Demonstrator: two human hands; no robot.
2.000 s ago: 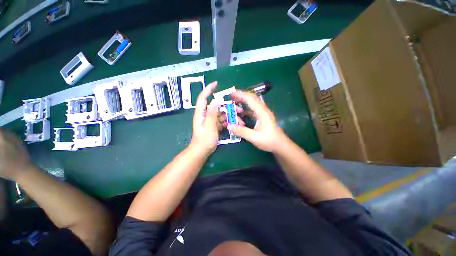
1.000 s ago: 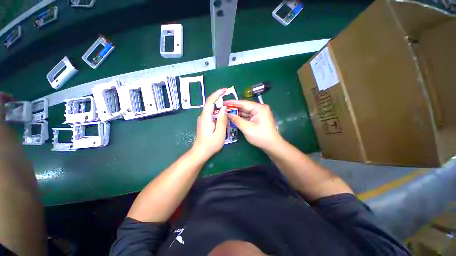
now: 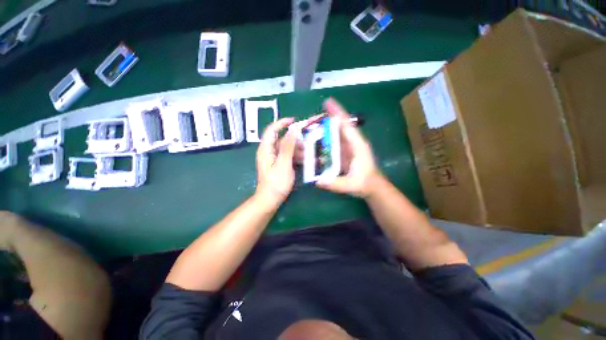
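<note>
A white housing half [image 3: 334, 149] with blue and green showing inside is held up and tilted between my hands over the green bench. My right hand [image 3: 357, 158] grips its right side, with the thumb at the lower edge. My left hand [image 3: 276, 158] is at its left side with fingers bent; they are partly hidden by the housing, and I cannot tell how firmly they hold it. The small mallet is mostly hidden behind my right hand; a dark end [image 3: 360, 121] shows. A single white front frame [image 3: 261, 121] lies left of my hands.
Stacked white frames [image 3: 188, 126] stand along the metal rail to the left, with openwork frames [image 3: 45, 165] further left. Housings [image 3: 214, 54] lie on the conveyor behind a grey upright [image 3: 308, 46]. An open cardboard box [image 3: 508, 133] is at right. Another person's arm [image 3: 60, 279] is at lower left.
The housing half has been lifted and tilted up between my hands, and my right hand has turned around its side. Conveyor housings have moved left. The neighbour's arm has moved back down.
</note>
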